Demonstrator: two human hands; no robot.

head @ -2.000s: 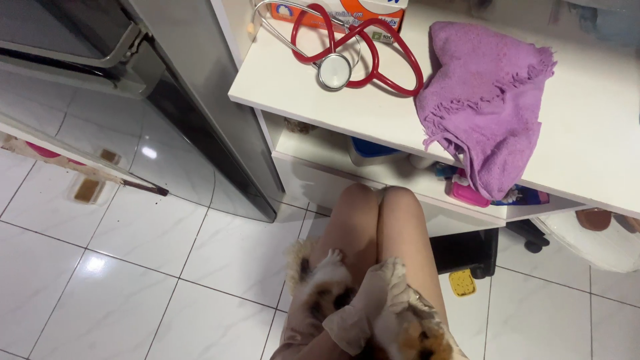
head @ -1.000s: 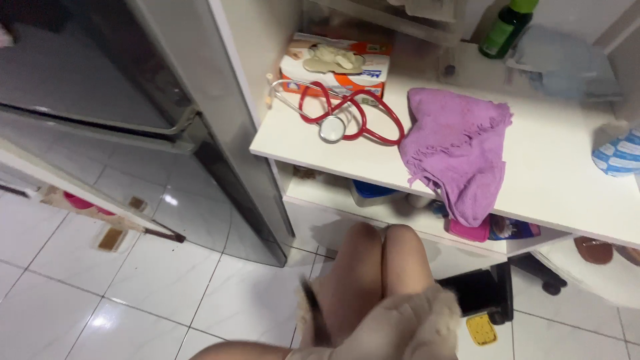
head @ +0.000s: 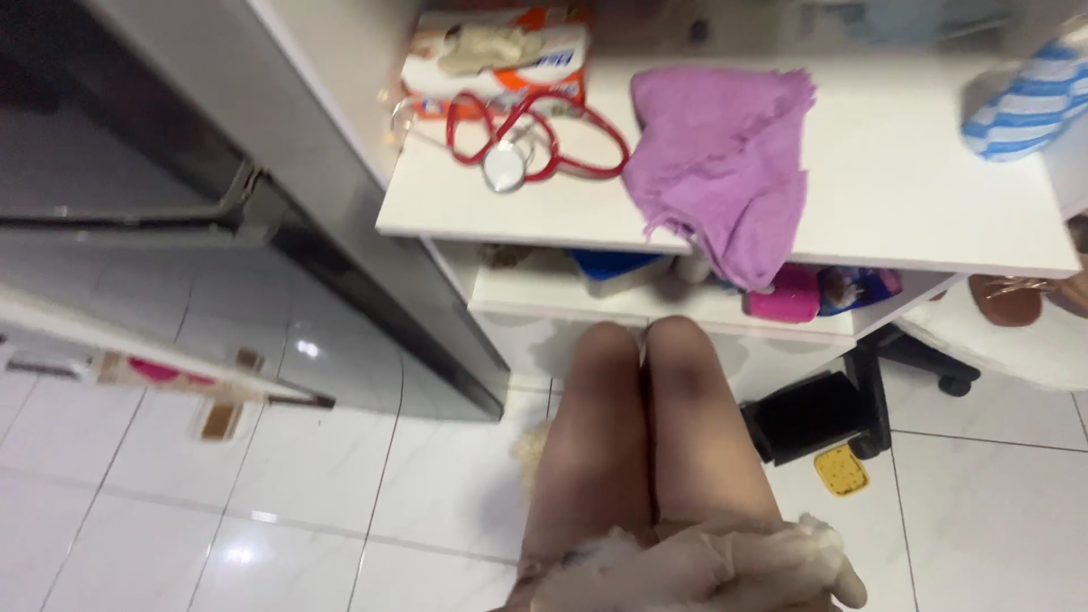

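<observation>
Low in the head view, a pale glove covers my left hand (head: 646, 578), which lies across my lap at the bottom edge. Pale gloved fingers reach to the right over my thigh; whether some belong to my right hand cannot be told. White fur (head: 616, 544) shows against the glove, and a tuft of cream fur (head: 531, 450) sticks out left of my leg. The rest of the furry animal is hidden or out of frame. On the white shelf (head: 892, 187) ahead lie a red stethoscope (head: 506, 166) and a purple cloth (head: 722, 161) that hangs over its edge.
A glove box (head: 544, 72) with a pale glove on top stands behind the stethoscope. The grey refrigerator (head: 340, 280) is at left. Below the shelf are a blue-lidded container (head: 612, 263) and a pink item (head: 786, 293). A black wheeled base (head: 816, 416) and yellow object (head: 841, 470) are right of my legs.
Two seconds ago the furry animal showed on both sides of my gloved hand on my lap; now only bits of fur show. The gloved hand is lower in view and points right.
</observation>
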